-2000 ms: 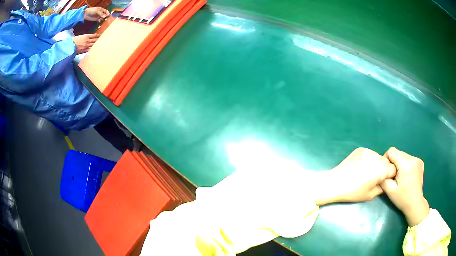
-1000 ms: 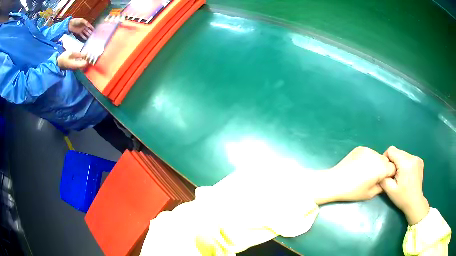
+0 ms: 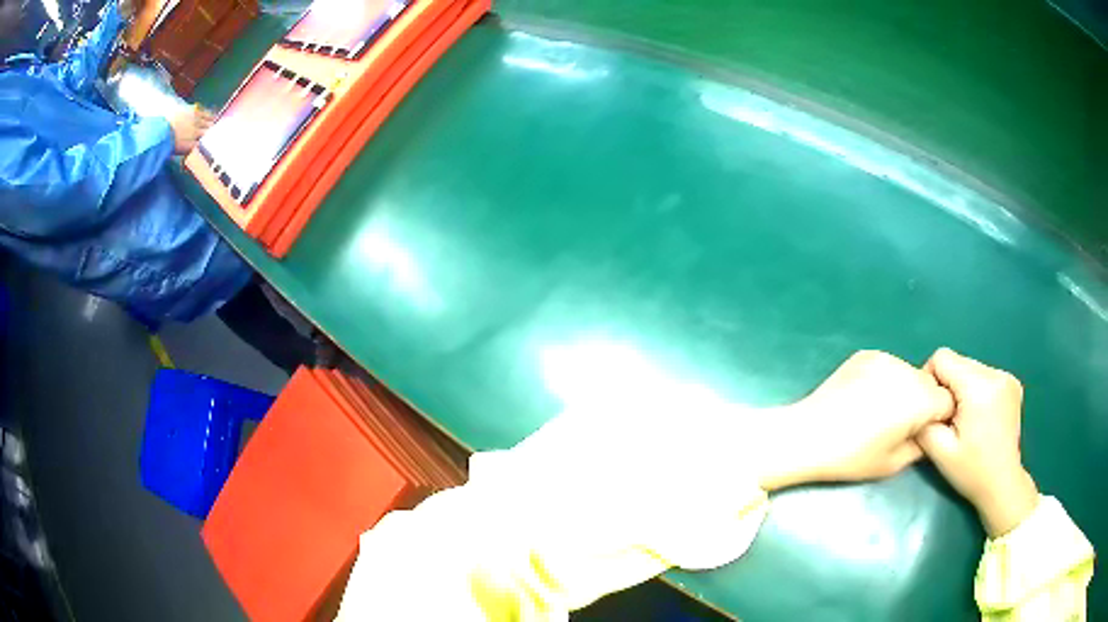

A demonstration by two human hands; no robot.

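My left hand point(image 3: 865, 419) and my right hand point(image 3: 982, 435) are clasped together above the green bench point(image 3: 680, 255), at the right of the view. The fingers of both are curled and touch each other. No object shows in them; the inside of the clasp is hidden. My pale yellow left sleeve looks overexposed. At the upper left, two black-bordered touch panels lie side by side on a red foam tray stack: a near panel point(image 3: 264, 131) and a far panel point(image 3: 344, 22). Pale tabs show along their edges.
A person in a blue smock point(image 3: 103, 182) stands at the upper left, one hand beside the near panel. A stack of red trays point(image 3: 310, 492) stands below the bench edge, beside a blue bin point(image 3: 188, 440) on the dark floor.
The other person held the near panel in both hands a second ago; it now lies on the top tray. That person's far hand has drawn back. My hands stay clasped.
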